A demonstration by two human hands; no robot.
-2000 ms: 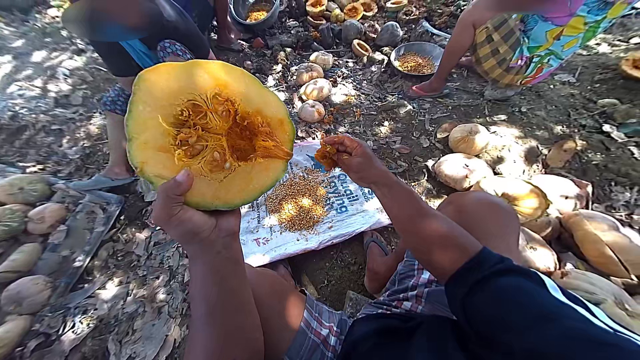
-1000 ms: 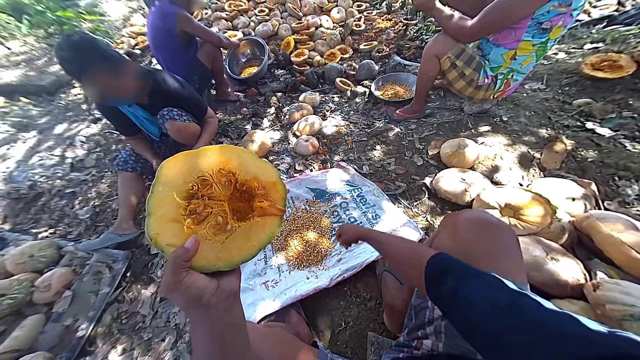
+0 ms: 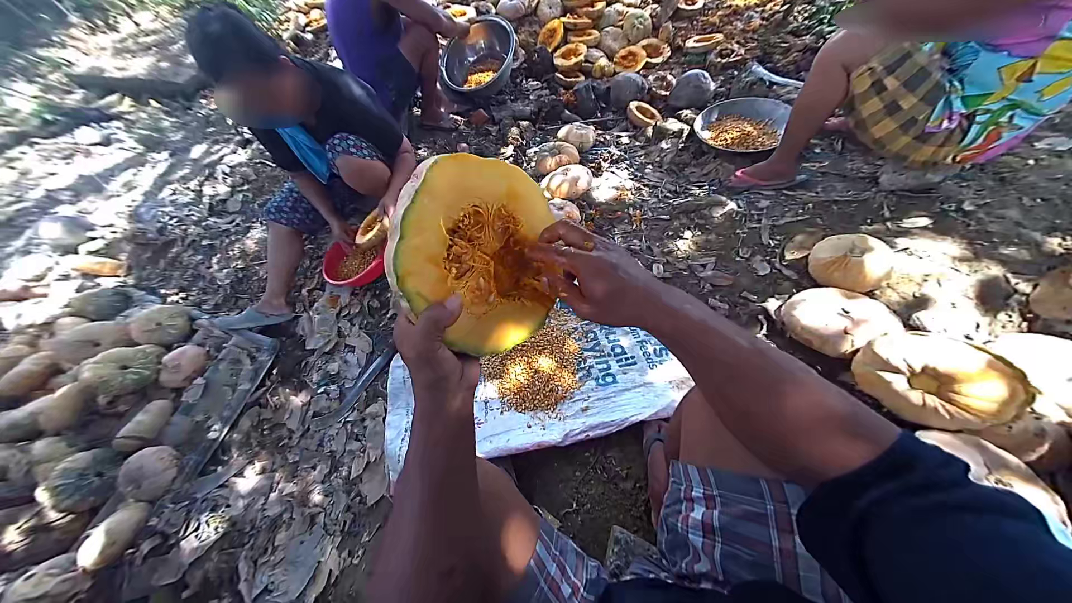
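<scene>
My left hand holds up a halved pumpkin by its lower left rind, its cut face turned toward me. Stringy pulp and seeds fill the hollow. The fingers of my right hand reach into the right side of that hollow; their tips are partly sunk in pulp, so whether they grip any cannot be told. Below the pumpkin, a pile of pumpkin seeds lies on a white woven feed sack that bears print.
Whole pumpkins lie at right, more at left. A blade-like tool rests left of the sack. A person at left holds a pumpkin piece over a red bowl. Other people sit near metal basins of seeds.
My right hand has moved from above the seed pile, beside the sack's middle, up into the pumpkin's hollow. The halved pumpkin remains in my left hand, now tilted so more of its rind shows.
</scene>
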